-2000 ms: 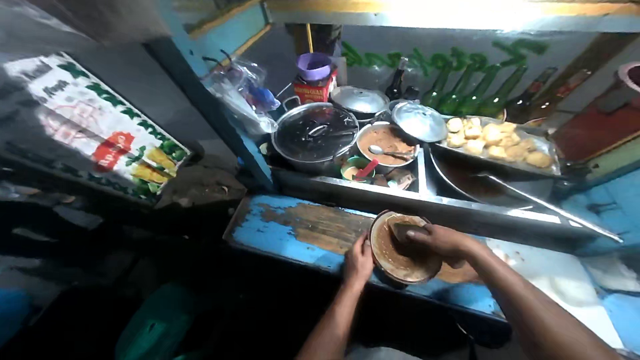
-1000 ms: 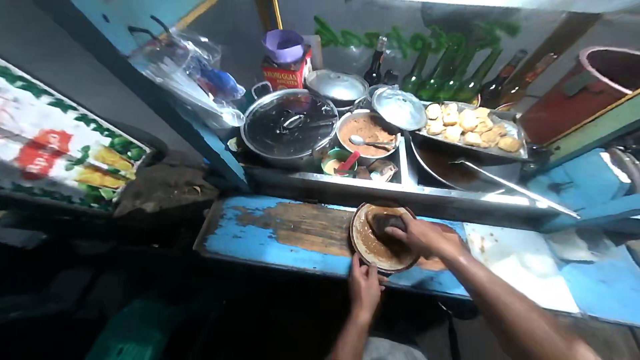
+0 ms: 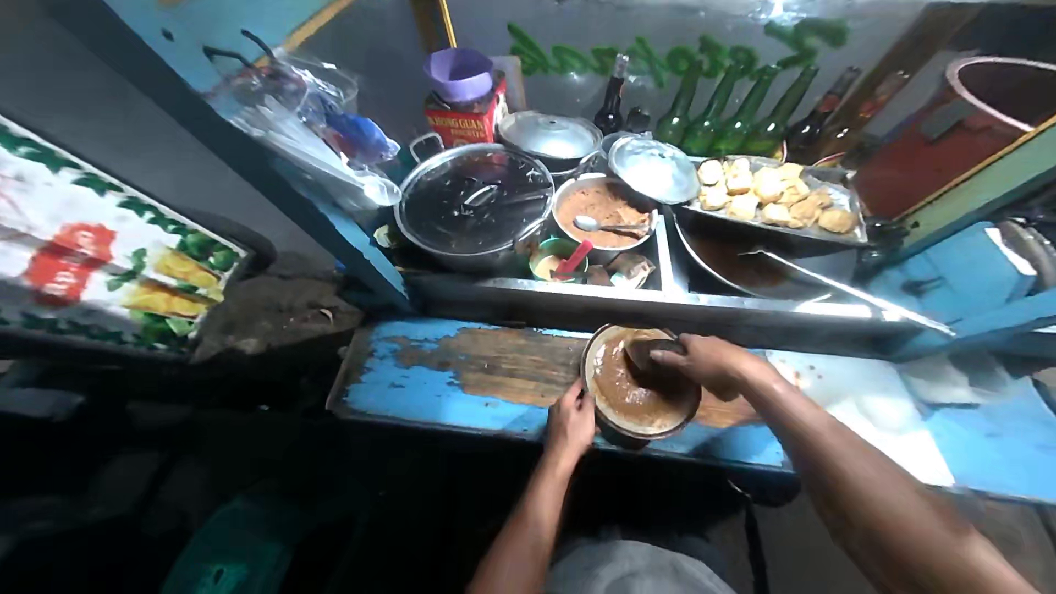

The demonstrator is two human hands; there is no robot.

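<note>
A round mortar bowl (image 3: 615,396) with brown sauce inside stands on the blue-painted wooden bench (image 3: 503,367), near its front edge. My left hand (image 3: 571,422) grips the bowl's left rim, fingers against the outer wall. In my right hand (image 3: 711,361) is a dark pestle (image 3: 652,356), its head down in the sauce at the bowl's upper right. The ends of my right fingers are partly hidden behind the pestle.
Beyond a metal ledge stand a lidded pot (image 3: 474,202), a bowl of reddish-brown paste (image 3: 598,206), a wok (image 3: 742,260) with a long-handled ladle, and a tray of fried pieces (image 3: 775,198). White paper sheets (image 3: 866,404) lie right of the bowl.
The pestle has moved within the bowl while my right hand keeps hold of it. My left hand stays at the bowl's rim. The view has shifted.
</note>
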